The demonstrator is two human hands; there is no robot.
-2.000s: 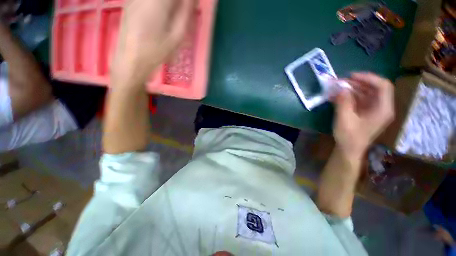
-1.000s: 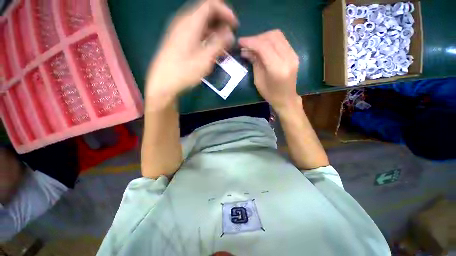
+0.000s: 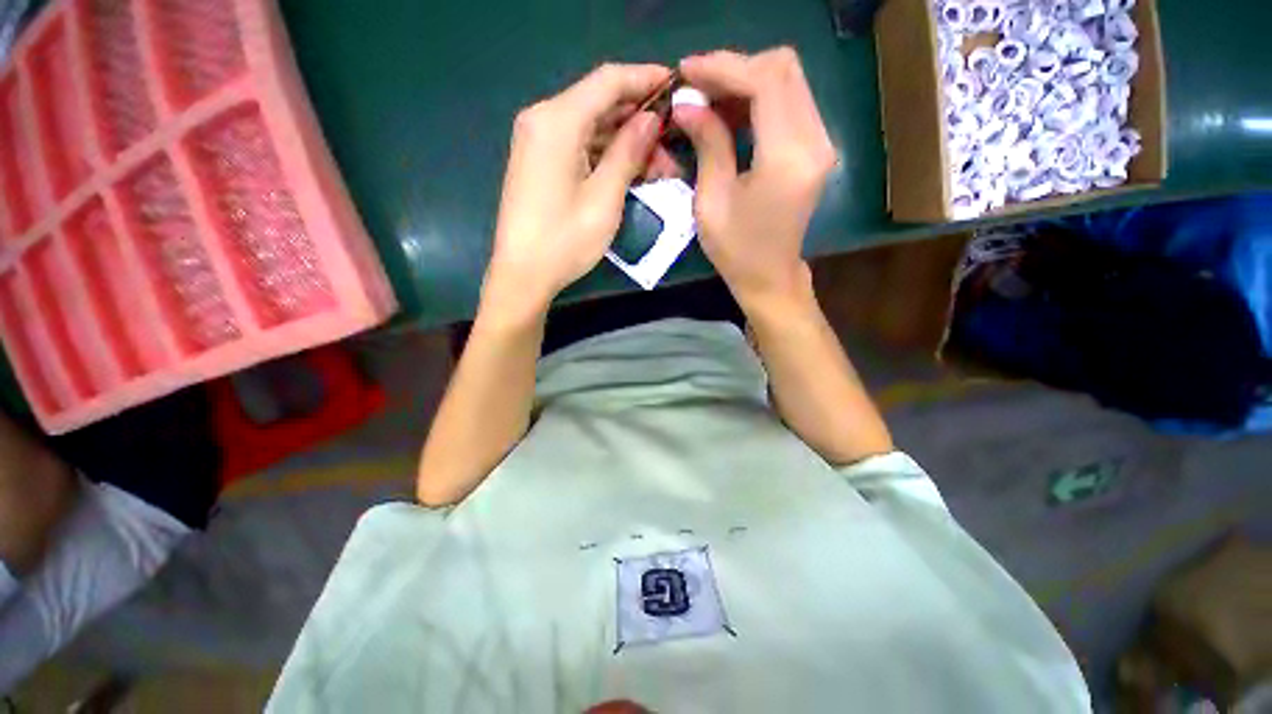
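The white housing (image 3: 675,214) with its large dark window sits below and between my hands over the green bench. Its far end is hidden by my fingers, and I cannot tell if it touches the bench. My left hand (image 3: 575,184) pinches a small dark component (image 3: 667,117) at the housing's far end. My right hand (image 3: 765,175) meets it fingertip to fingertip, with a small white ring part (image 3: 688,99) between thumb and forefinger. The fingers hide most of both small parts.
The pink parts tray (image 3: 366,286) is at left, with tiny parts in its pockets. A carton (image 3: 910,133) of white rings stands at right on the green bench (image 3: 419,98). A person's sleeve (image 3: 105,551) shows at lower left.
My left hand has come down from above the housing, and both hands now meet at its far end. The white ring part now shows at my right fingertips. The view has shifted slightly.
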